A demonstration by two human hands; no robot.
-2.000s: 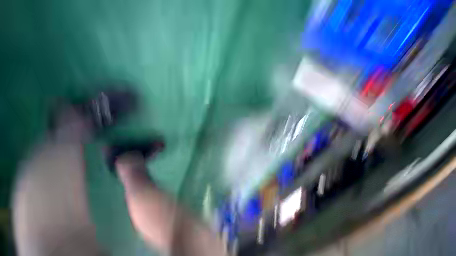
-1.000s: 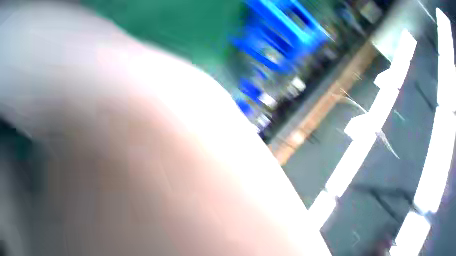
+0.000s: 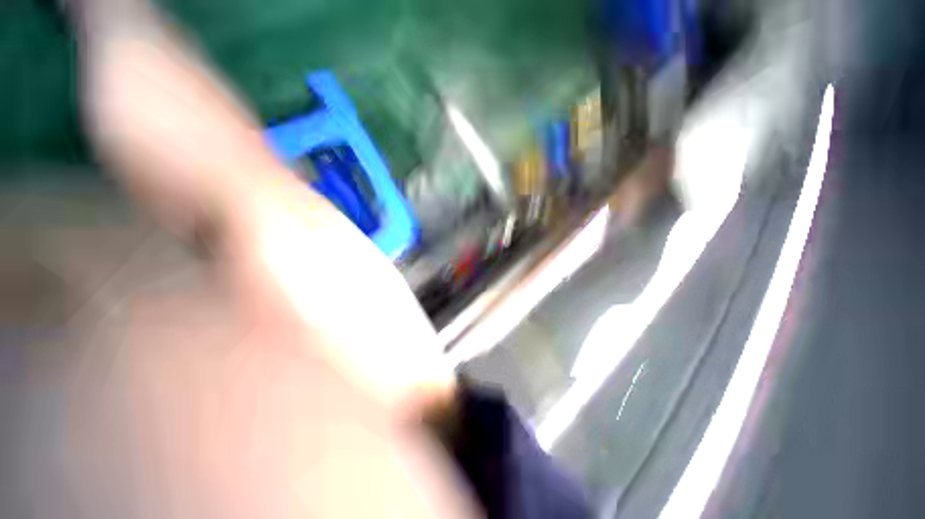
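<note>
A large, blurred, skin-coloured shape (image 3: 304, 274), perhaps a hand or forearm very close to the camera, fills the left and lower left. A dark sleeve-like patch (image 3: 507, 446) adjoins it at the bottom centre. I cannot tell which hand this is, or see fingertips or anything held. A bright blue frame-shaped thing (image 3: 390, 193) stands just beyond it against green, partly covered by it.
The view is tilted and smeared. Green floor or surface (image 3: 406, 51) lies across the top. Blurred small coloured items (image 3: 527, 172) line the middle. White strip lights (image 3: 771, 314) run up the right side along a grey ceiling.
The view has swung. The close skin-coloured shape now has a narrower upper part, and a dark patch shows beside it. The blue thing has shifted left and the strip lights have shifted.
</note>
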